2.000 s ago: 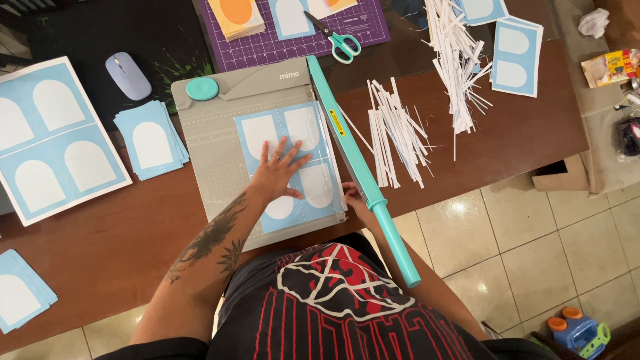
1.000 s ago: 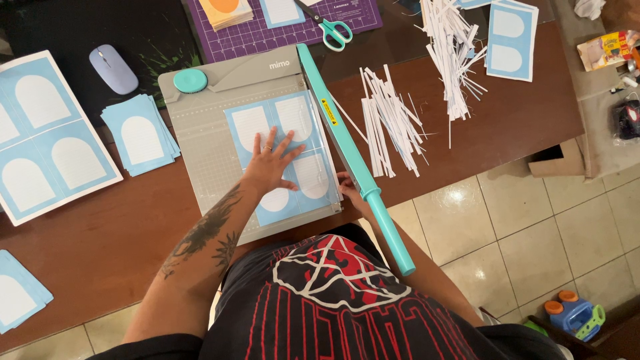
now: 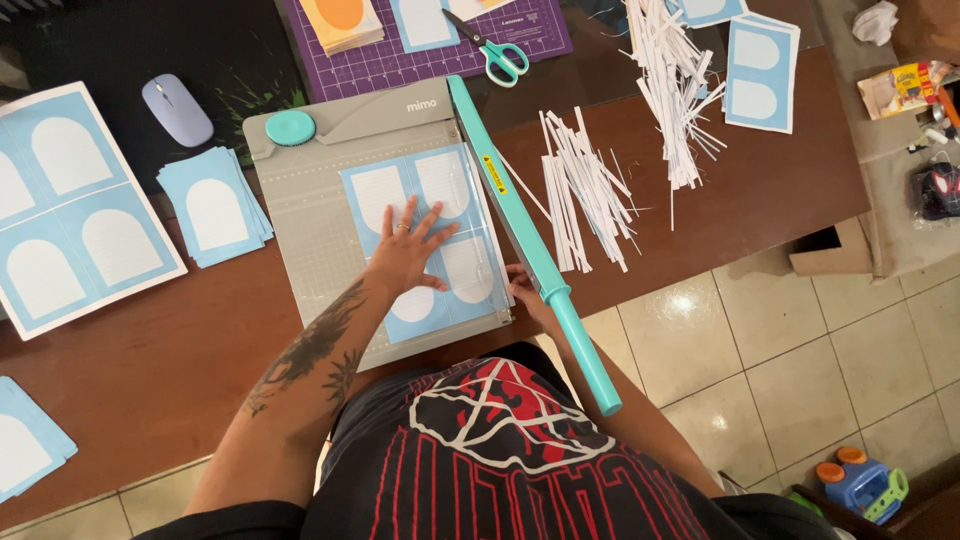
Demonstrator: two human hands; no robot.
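My left hand lies flat with fingers spread on a printed sheet of blue cards with white arches. The sheet rests on a grey guillotine paper trimmer, its right side under a clear strip. The trimmer's teal blade arm is angled outward to the right, its handle over my right forearm. My right hand is at the trimmer's lower right edge, by the sheet's edge and partly hidden by the blade arm; whether it grips the paper cannot be told.
White paper strips lie right of the trimmer, with another heap beyond. Teal scissors rest on a purple cutting mat. Left are a mouse, cut cards and a large uncut sheet. More cards lie far right.
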